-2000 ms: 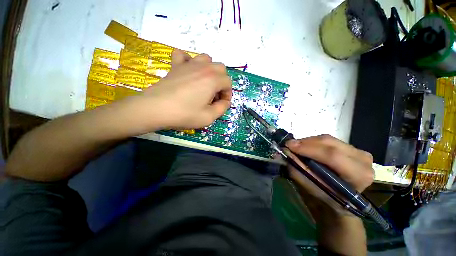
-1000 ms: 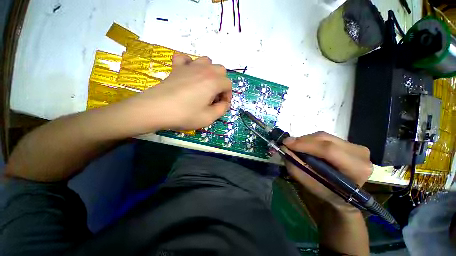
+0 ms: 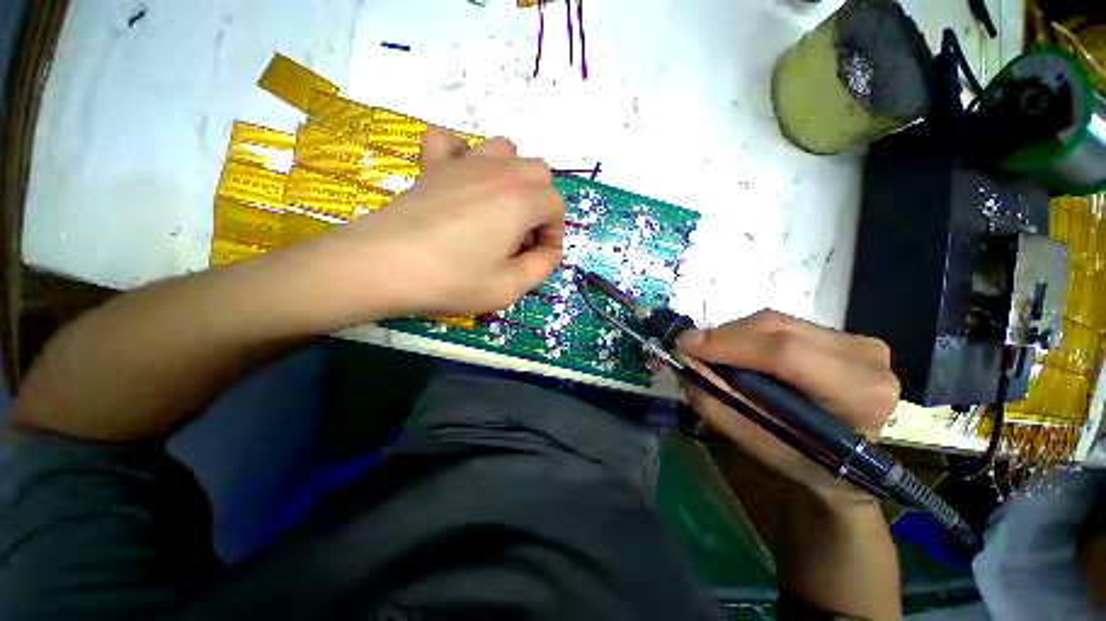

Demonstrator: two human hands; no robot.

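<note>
A green PCB panel [image 3: 643, 231] with silver pads lies in front of me. Amber taped flat pieces [image 3: 346, 152] overlap at its left side. My right hand [image 3: 801, 382] holds a black soldering iron [image 3: 807, 425] with a thin guide tube alongside; its tip is at the pads near the panel's middle. My bare left hand [image 3: 491, 224] rests over the panel's left part with fingers curled and thumb and finger close together. What is between its fingertips is too hidden to tell. A short dark lead [image 3: 580, 171] shows at the panel's top edge.
A yellow-green tip cleaner pot [image 3: 813, 91] stands upper right. A black box [image 3: 904, 267] with a metal bracket [image 3: 1033, 291] is at right, a green-rimmed solder spool [image 3: 1085, 134] behind it. Amber strips [image 3: 1085, 267] lie beyond. Dark leads [image 3: 570, 36] lie at the top.
The iron and my right hand have shifted slightly left, and the tip has moved a little left and down on the panel. My left hand has stayed nearly still.
</note>
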